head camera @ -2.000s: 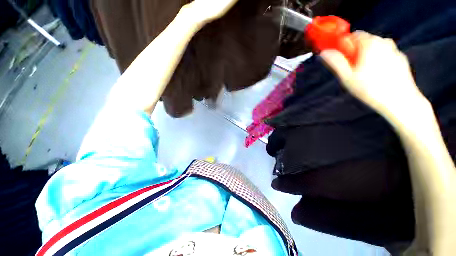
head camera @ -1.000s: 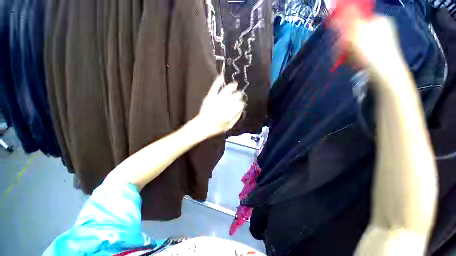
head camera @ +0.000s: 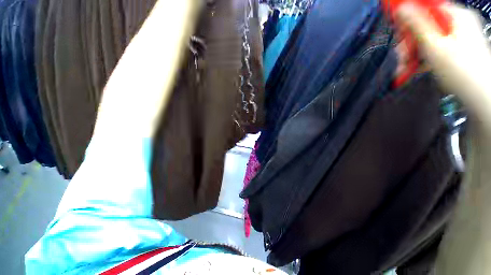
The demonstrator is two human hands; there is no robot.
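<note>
A brown jacket (head camera: 207, 107) hangs in front of me, with a pale zigzag ribbon trim (head camera: 246, 64) down its front. My left forearm reaches up across the brown jackets; my left hand is cut off by the top edge. My right hand (head camera: 449, 40) is at the upper right, blurred, closed around a bright red handle (head camera: 406, 62), probably thread scissors. Their metal tip cannot be made out. The red handle is in front of the black garments (head camera: 350, 172), to the right of the brown jacket.
Blue garments (head camera: 19, 86) hang at the far left beside more brown jackets (head camera: 70, 80). A teal garment (head camera: 279, 40) hangs behind the gap. A magenta garment (head camera: 248, 188) shows low between the brown and black ones. Grey floor (head camera: 27, 215) lies at the lower left.
My left hand has moved from the trim up past the top edge. The red handle has moved right and slightly down. The brown jacket front has shifted left.
</note>
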